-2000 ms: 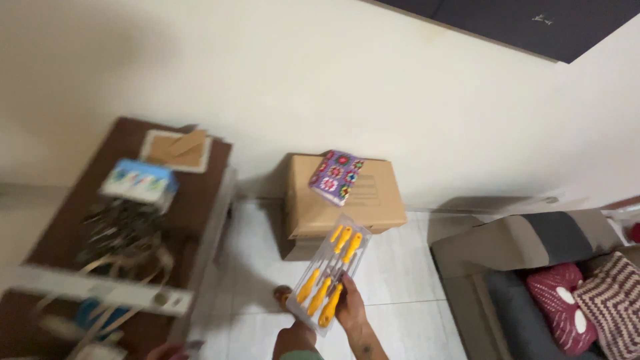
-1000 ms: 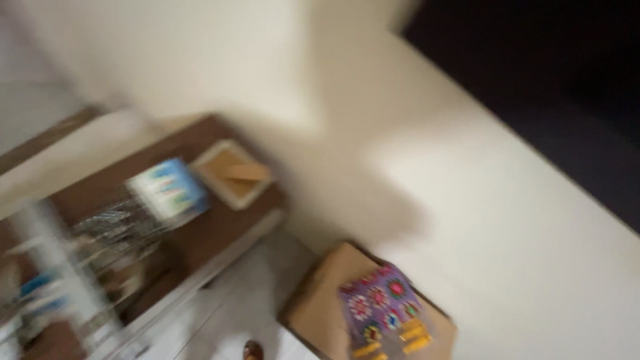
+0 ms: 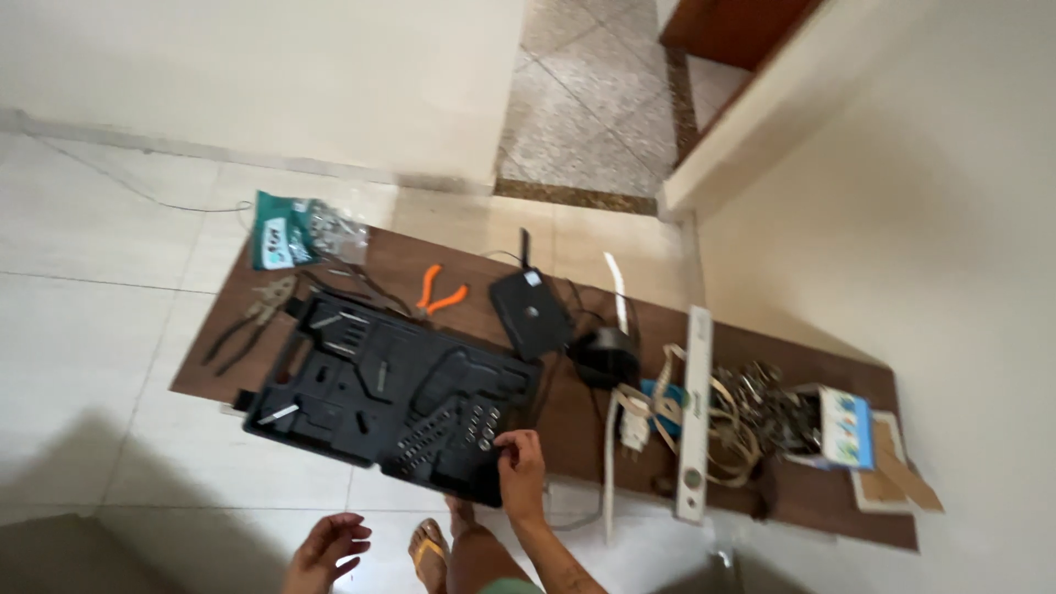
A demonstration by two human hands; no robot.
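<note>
A black plastic tool case (image 3: 396, 388), lying open on a brown wooden table (image 3: 470, 264), holds small sockets (image 3: 487, 429) and a few metal pieces in its moulded slots. My right hand (image 3: 521, 470) is at the case's near right edge beside the sockets, fingers curled; whether it grips the rim or a small piece is unclear. My left hand (image 3: 330, 549) hangs in front of the case over the floor, fingers apart and holding nothing. Orange-handled pliers (image 3: 441, 289) lie behind the case, and dark-handled pliers (image 3: 252, 322) lie to its left.
A green packet (image 3: 280, 231) sits at the back left corner. A black router (image 3: 530, 312), a white spirit level (image 3: 695, 412), tangled cables (image 3: 734, 429), a white-and-blue box (image 3: 846, 425) and a cardboard piece in a frame (image 3: 891, 470) are farther right. My sandalled foot (image 3: 429, 554) is below.
The view has swung far round to the table. The clear pack of yellow-handled screwdrivers, in my hands two seconds ago, is out of them now. My right hand is now at the tool case.
</note>
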